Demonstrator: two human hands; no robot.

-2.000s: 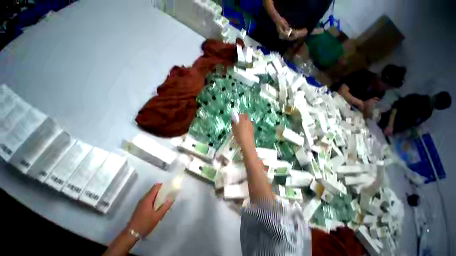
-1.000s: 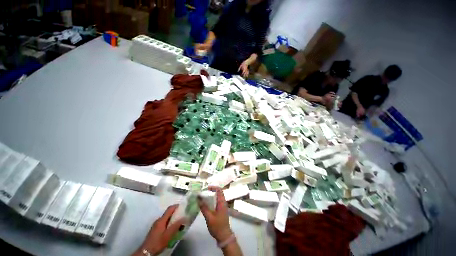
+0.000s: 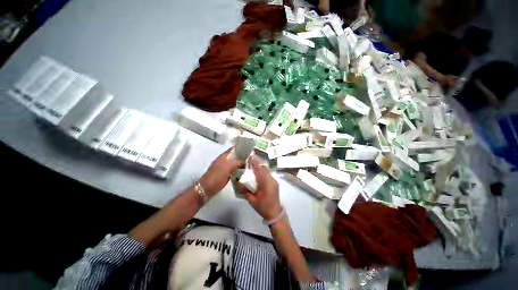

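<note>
My left hand (image 3: pixel 218 173) and my right hand (image 3: pixel 262 190) are close together over the near table edge. Both fingers grip a white carton (image 3: pixel 245 148), which is blurred and partly hidden by the fingers. My right fingers are at its lower end, where a small white part shows; I cannot tell if it is a flap or an insert. A heap of clear green bottles (image 3: pixel 278 73) with dark caps lies beyond my hands. Loose white cartons (image 3: pixel 298 162) with green panels lie right beside my right hand and spread to the right.
A row of white cartons (image 3: pixel 108 122) with barcodes stands at left. A single carton (image 3: pixel 203 123) lies between row and heap. A rust cloth (image 3: pixel 218 68) borders the bottles; another rust cloth (image 3: pixel 380 232) lies at the near right edge. People's arms show across the table.
The view has tilted down, showing my apron and sleeves. My right hand went from the bottle heap to the carton at my left hand, and both hands remain on it.
</note>
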